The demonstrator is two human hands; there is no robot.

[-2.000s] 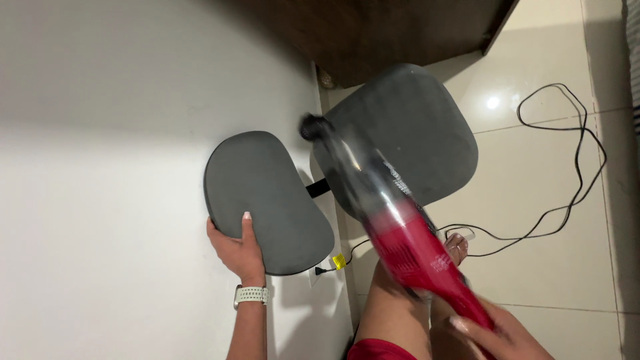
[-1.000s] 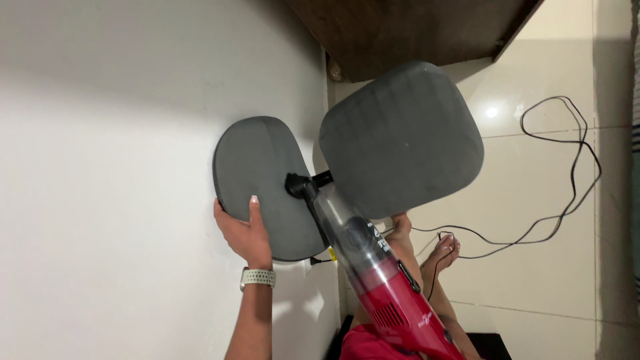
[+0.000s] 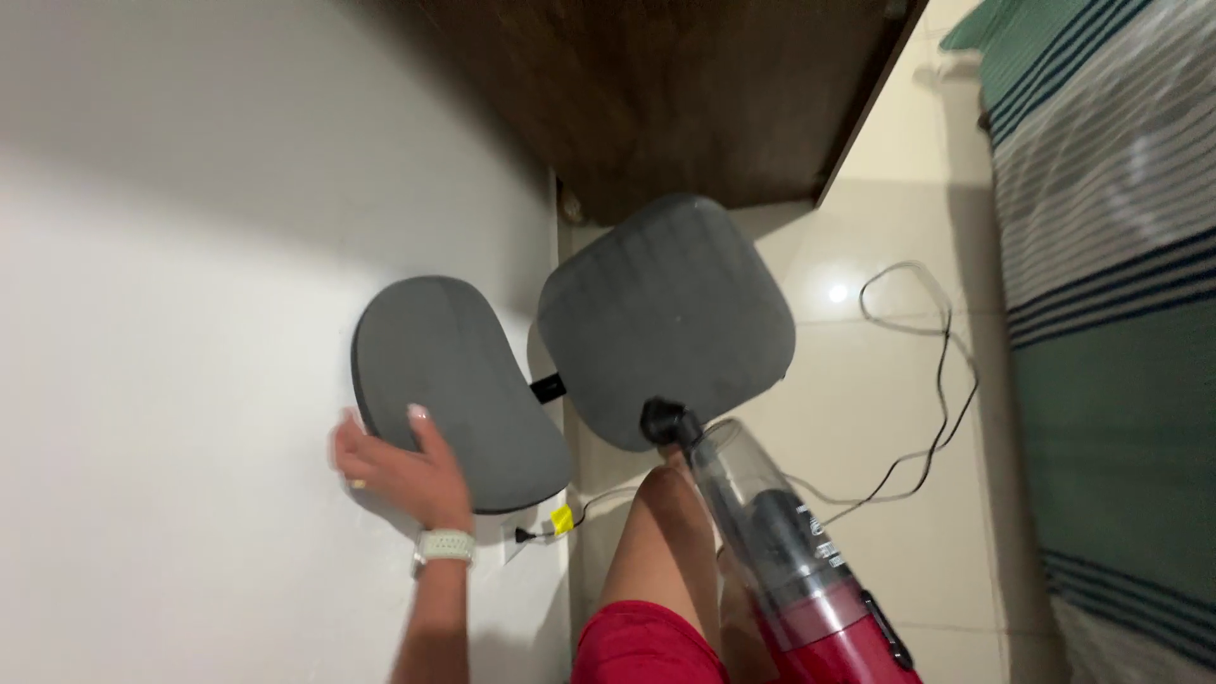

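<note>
A grey chair backrest (image 3: 456,380) stands near the white wall, joined by a black bracket (image 3: 548,388) to the grey chair seat (image 3: 670,313). My left hand (image 3: 404,465), slightly blurred, is at the lower left edge of the backrest, fingers apart and grasping nothing; whether it touches the edge cannot be told. A red handheld vacuum cleaner (image 3: 817,608) with a clear dust container (image 3: 750,484) comes in from the lower right. Its black nozzle (image 3: 665,421) is at the near edge of the seat. My right hand is out of the picture.
Dark wooden furniture (image 3: 684,104) stands beyond the seat. A black cord (image 3: 940,380) loops over the tiled floor. Near my left wrist, a black plug (image 3: 523,535) with a yellow tag (image 3: 561,520) is at a wall outlet. Striped bedding (image 3: 1111,380) hangs at the right.
The vacuum nozzle has moved from the backrest to the seat's near edge. My left hand has loosened from the backrest's edge. The view has shifted, bringing more of the bedding in.
</note>
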